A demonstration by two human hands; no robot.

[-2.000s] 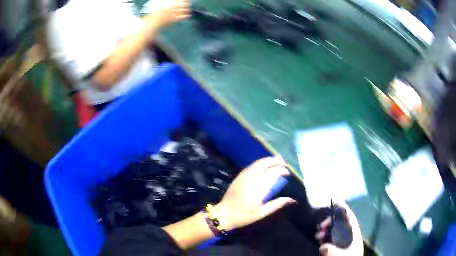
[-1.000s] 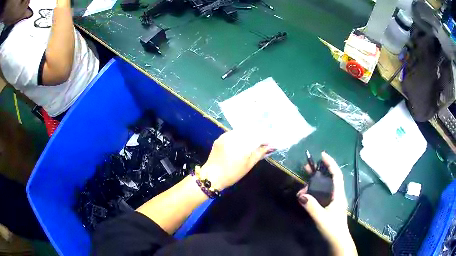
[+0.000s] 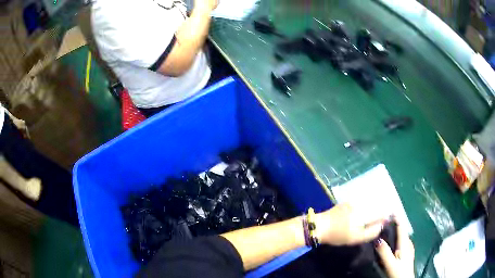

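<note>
My left hand (image 3: 347,227) reaches over the near edge of the white flat stack (image 3: 374,193), its fingertips meeting my right hand. Whether it grips anything is hidden by blur and overlap. My right hand (image 3: 400,254) holds a black power adapter (image 3: 388,234), partly covered by the fingers. Black adapters (image 3: 217,203) with shiny pieces among them lie in the deep blue bin (image 3: 157,146) at my left. The adapter's lead cannot be made out.
A blurred heap of black adapters (image 3: 347,51) lies at the back of the green bench (image 3: 325,122). A second white stack (image 3: 461,252), clear wrap (image 3: 434,209) and a small carton (image 3: 468,163) are at right. A person (image 3: 146,51) stands beyond the bin; another person's arm shows at far left.
My view has turned left, so the bin and bench appear farther right. My left hand has moved across the white stack to meet my right hand at the adapter.
</note>
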